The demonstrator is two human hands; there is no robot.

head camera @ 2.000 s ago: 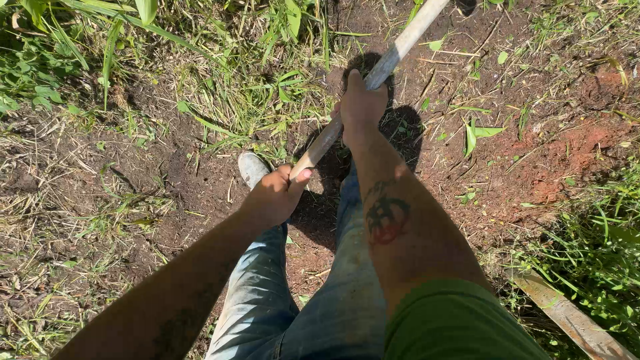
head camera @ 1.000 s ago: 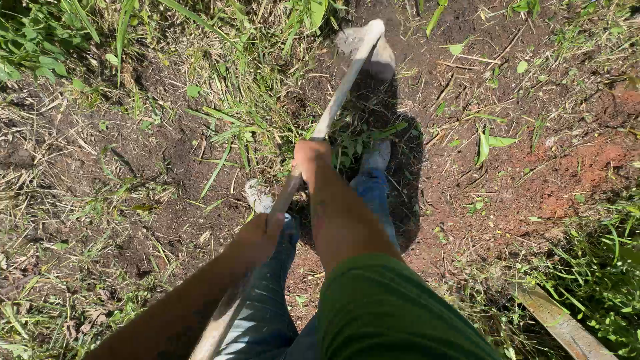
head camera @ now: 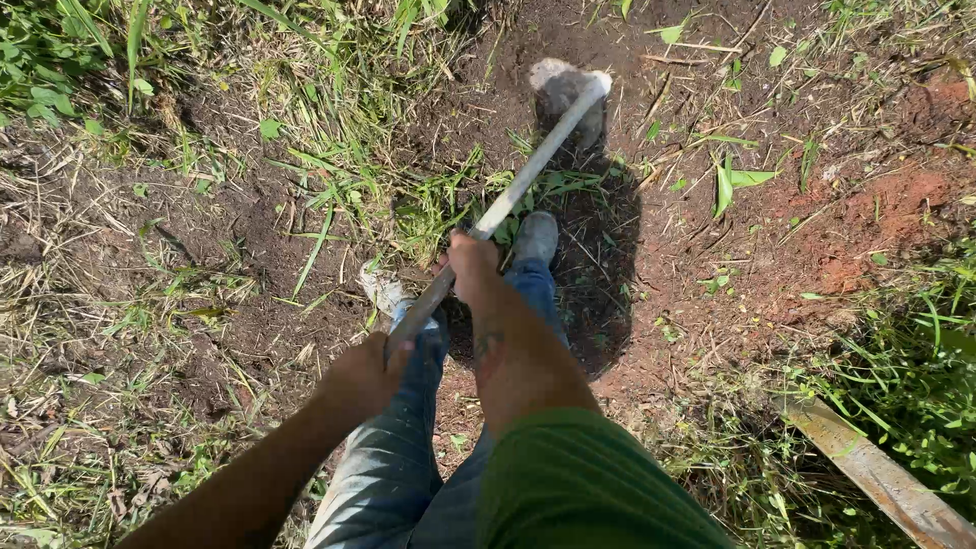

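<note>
Both of my hands grip the long wooden handle (head camera: 526, 179) of a hoe. My right hand (head camera: 473, 263) is closed around the middle of the visible handle, above my feet. Lower down, nearer my body, my left hand (head camera: 370, 374) holds the handle's rear part; its very end is hidden by the hand. The hoe's pale, soil-marked metal blade (head camera: 568, 95) is at the far end, against the dark soil at the top centre. Cut grass and leaves (head camera: 457, 202) lie between the blade and my boots.
My two worn boots (head camera: 537, 238) stand on bare soil. Grass tufts (head camera: 351, 99) grow at the upper left. A weathered wooden board (head camera: 877, 473) lies at the lower right beside green weeds (head camera: 930, 381). Reddish soil (head camera: 877, 213) shows at the right.
Two seconds ago the handle was raised with the blade mostly out of view. The blade then came down into view over the soil, and both hands have stayed on the handle.
</note>
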